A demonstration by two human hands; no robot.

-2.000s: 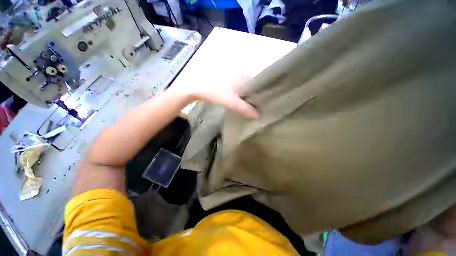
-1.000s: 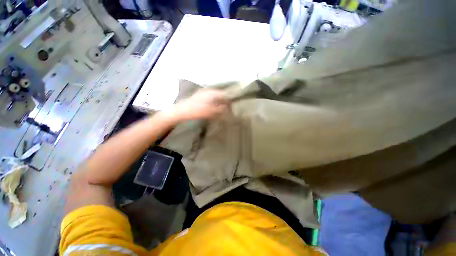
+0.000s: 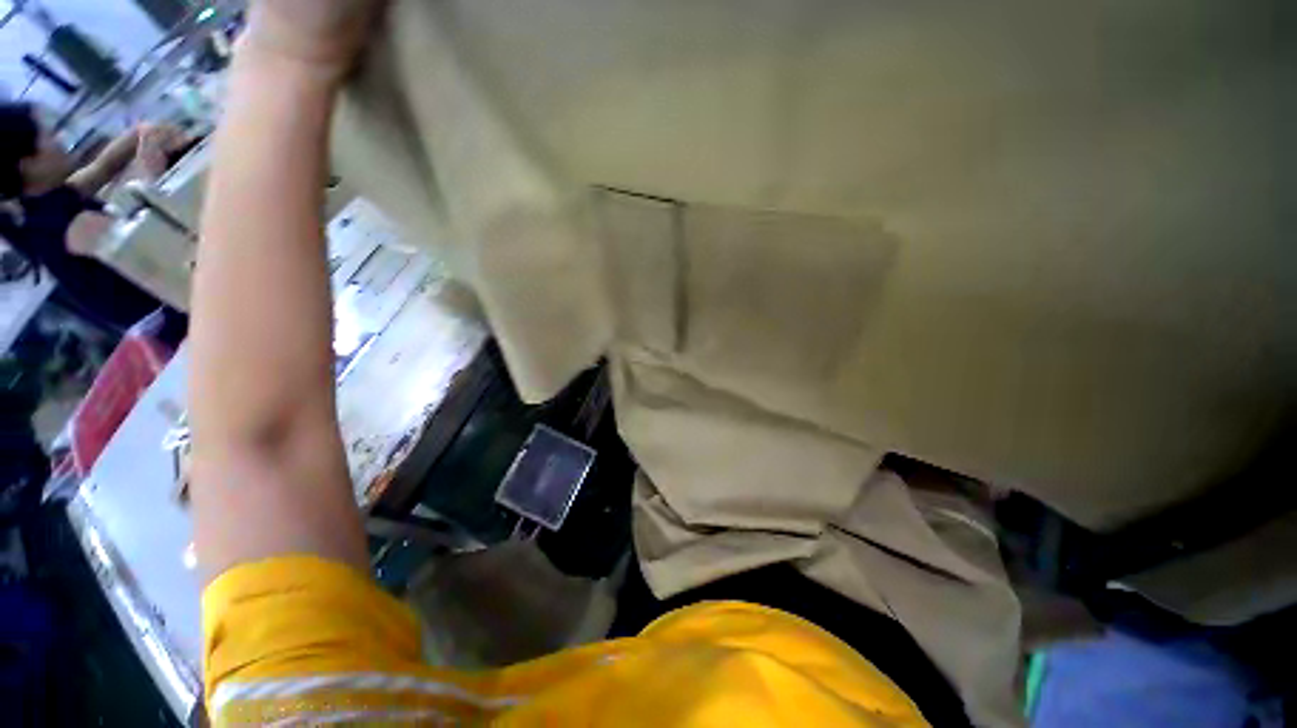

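Note:
A large khaki garment piece (image 3: 1024,313) fills the middle and right of the view, raised and spread in front of me. Its lower part falls in folds onto my lap. A rectangular pocket-like patch with a dark line shows on it. My left hand (image 3: 316,26) is raised at the top edge, partly cut off, and closed on the upper left part of the cloth. My right hand is not visible; the cloth covers the right side of the view.
The worn machine table (image 3: 413,363) is at the left, partly behind my left arm. A person (image 3: 71,213) sits beyond it. A red-pink container (image 3: 117,398) stands at the far left. A dark square plate (image 3: 546,475) is below the table. Blue cloth (image 3: 1145,683) lies low at the right.
My left hand has moved up and left, lifting the khaki cloth with it. The cloth is now spread high and hides the white tabletop. The view has turned, showing the person at the left.

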